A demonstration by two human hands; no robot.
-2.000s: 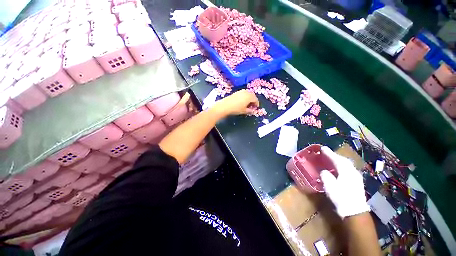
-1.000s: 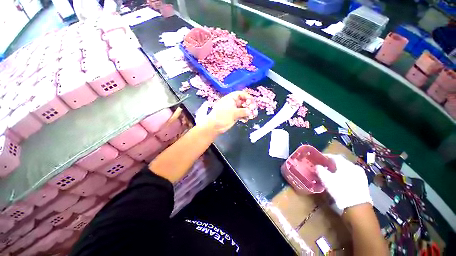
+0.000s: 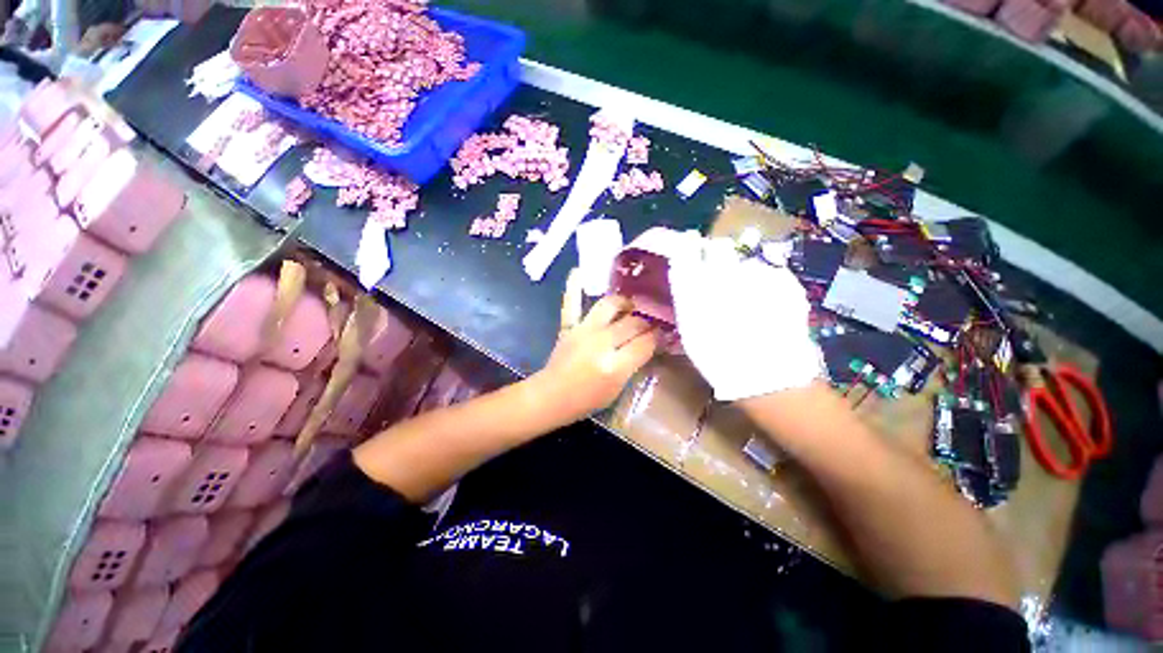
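Note:
My gloved right hand [image 3: 746,313] holds a pink housing [image 3: 647,283] over the front part of the worktop and covers much of it. My bare left hand [image 3: 602,353] is at the housing's near left side, with its fingers against it. Whether a small button piece is between the left fingers cannot be seen. Loose pink button pieces [image 3: 513,153] lie on the dark worktop behind and left of the hands, beside a long white strip [image 3: 580,204].
A blue tray [image 3: 440,147] heaped with pink pieces stands back left. Wired circuit boards [image 3: 937,300] lie on cardboard at the right, with red-handled scissors [image 3: 1069,421]. Stacked pink housings [image 3: 166,478] fill the left. A green conveyor [image 3: 765,77] runs behind.
The view has turned to the right. My left hand has left the button pieces and come to the housing. My right hand has tilted the housing, so its open side is less visible.

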